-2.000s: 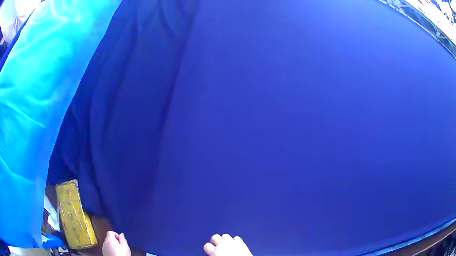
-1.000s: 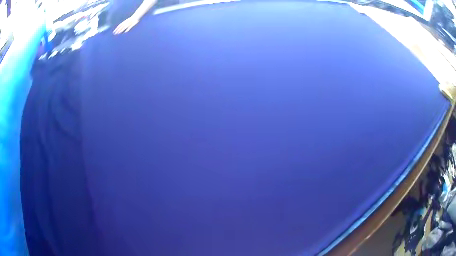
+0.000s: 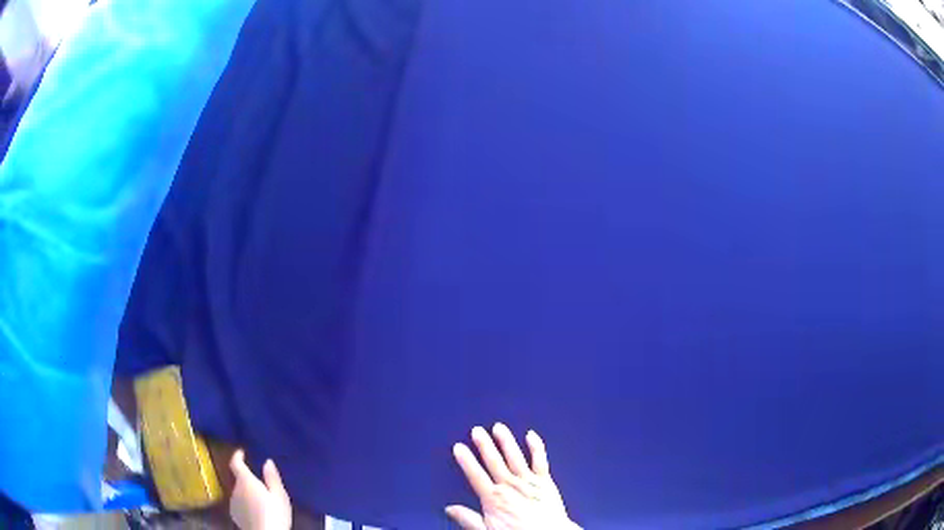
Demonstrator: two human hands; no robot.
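Observation:
A dark blue fabric ply (image 3: 621,238) fills most of the view, smooth at the middle and right, rippled in folds at the left. My right hand (image 3: 509,487) lies palm down on the ply near its front edge, fingers spread, holding nothing. My left hand (image 3: 259,497) is at the bottom left by the ply's front edge, thumb and finger apart, with nothing seen between them. It is cut off by the lower rim. A scuffed yellow weight block (image 3: 178,440) sits just left of my left hand.
A shiny light-blue fabric roll or bundle (image 3: 78,259) runs down the left side. The brown table edge (image 3: 890,505) shows at the lower right, under a thin light-blue layer. A metal-framed structure is at the top right corner.
The view turned toward the far side and right, then came back. Compared with two seconds ago, my right hand is spread flat farther onto the ply, and my left fingers have parted.

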